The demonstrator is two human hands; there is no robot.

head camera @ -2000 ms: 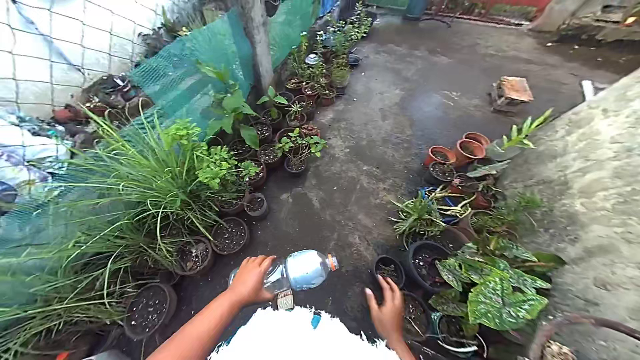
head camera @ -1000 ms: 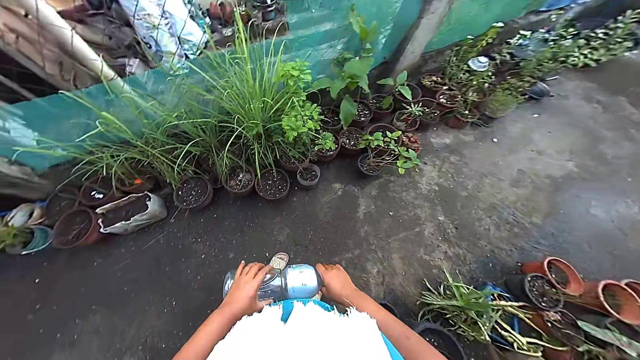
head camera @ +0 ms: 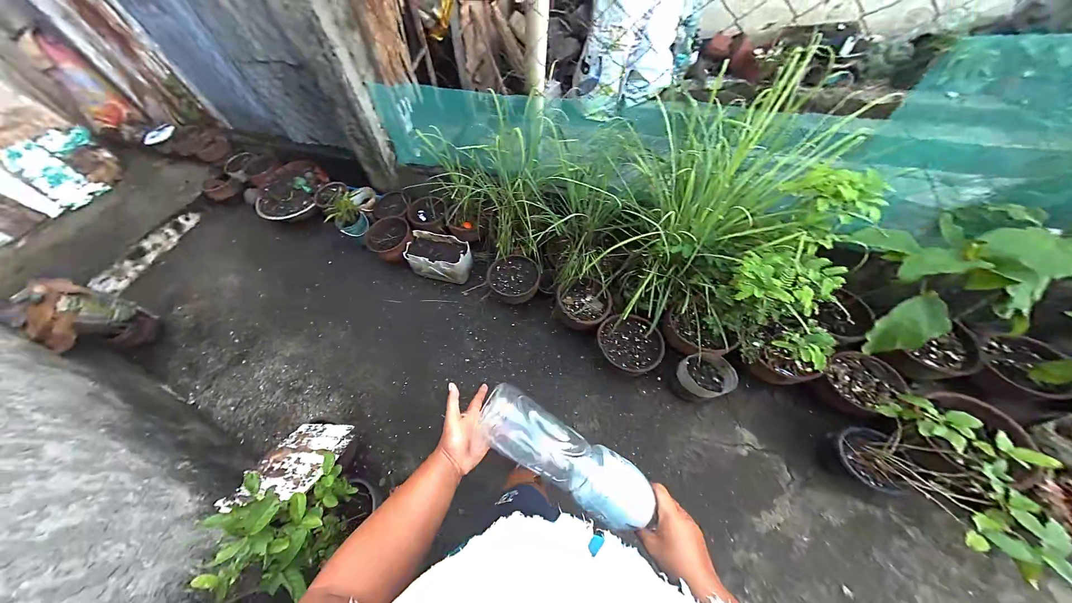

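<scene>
A large clear plastic bottle [head camera: 569,456] lies slanted in front of my body, its upper left part see-through and its lower right part pale blue-white. My right hand [head camera: 677,536] grips the bottle's lower right end, whose tip the fingers hide. At the other end, my left hand [head camera: 465,431] is beside the bottle's base with thumb and fingers apart, touching or almost touching it. Part of a foot or leg and dark cloth [head camera: 523,498] show below the bottle.
Potted plants line the green mesh fence [head camera: 988,142], with tall grass [head camera: 703,201] among them. A soil-filled pot [head camera: 631,344] stands ahead. At lower left are a leafy plant [head camera: 272,532] and a white-patched slab [head camera: 301,461] by a concrete wall [head camera: 84,469]. Wet concrete floor [head camera: 335,335] lies between.
The view has turned far to the left. One second ago both hands were at the bottle's two ends; now the bottle is tilted and my left hand's fingers are spread.
</scene>
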